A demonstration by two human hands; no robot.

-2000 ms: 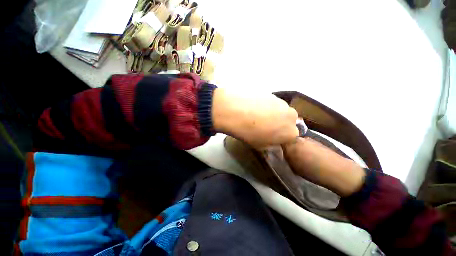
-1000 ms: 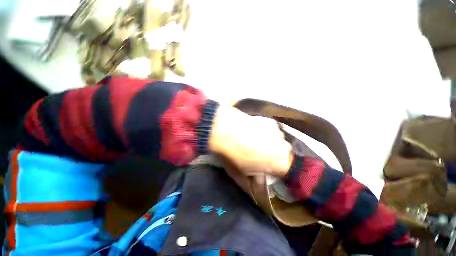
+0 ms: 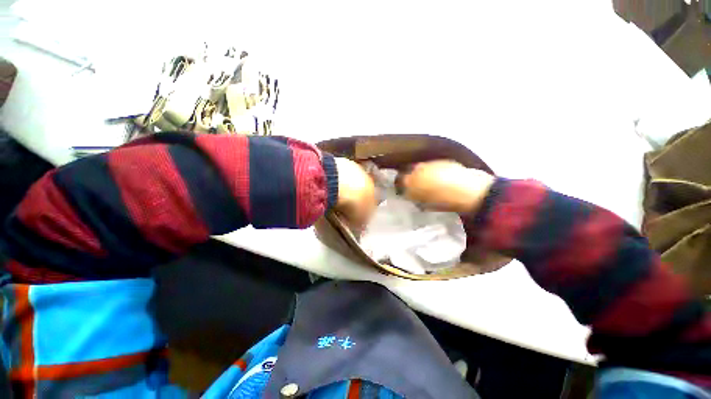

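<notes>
A brown bag (image 3: 421,145) lies at the table's front edge with its wide oval mouth open towards me. Crumpled white stuffing paper (image 3: 417,234) fills the inside. My left hand (image 3: 355,191) reaches into the left side of the mouth; its fingers are hidden inside the bag, so its hold cannot be told. My right hand (image 3: 446,185) is inside the mouth at the upper right, blurred, with its fingers bent at the edge of the paper. Whether it grips the paper cannot be told.
Folded tan strap bundles (image 3: 210,97) are heaped on the white table (image 3: 468,70) at upper left. Thin flat items lie left of them, partly behind my left sleeve. Brown bags (image 3: 682,206) overlap at the right edge, with more brown material (image 3: 663,19) at upper right.
The bag's mouth now faces me wide open, with white paper showing inside. My hands, crossed or close together before, are now apart inside the mouth. The camera view has shifted.
</notes>
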